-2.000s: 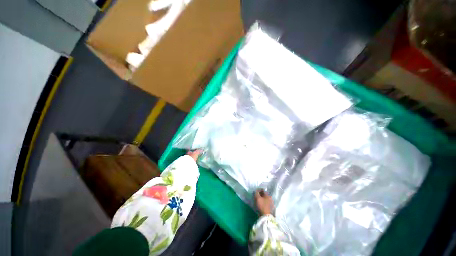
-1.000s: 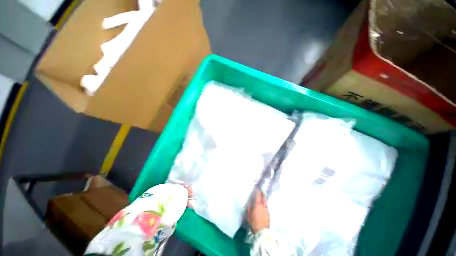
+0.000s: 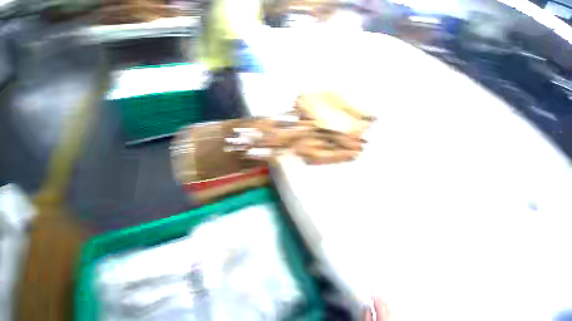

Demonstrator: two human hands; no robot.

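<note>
The view is strongly blurred. The green crate (image 3: 182,221) stands at the lower left, beside the table edge. White wrapped packs in clear bags (image 3: 244,251) lie inside it, side by side. A small part of one hand, seemingly my right hand (image 3: 377,310), shows at the bottom edge near the table's edge. Its fingers are cut off and blurred, so I cannot tell what it holds. My left hand is not in view.
The white table (image 3: 451,207) curves along the right. Brown handbags (image 3: 326,145) are piled on its left edge. A cardboard box with a red stripe (image 3: 213,153) stands beyond the crate. Another green crate (image 3: 160,113) and a person in yellow (image 3: 216,37) are farther off.
The view has swung up and right from the crate to the table. The crate now sits lower left. Both hands have left the packs, which lie in the crate.
</note>
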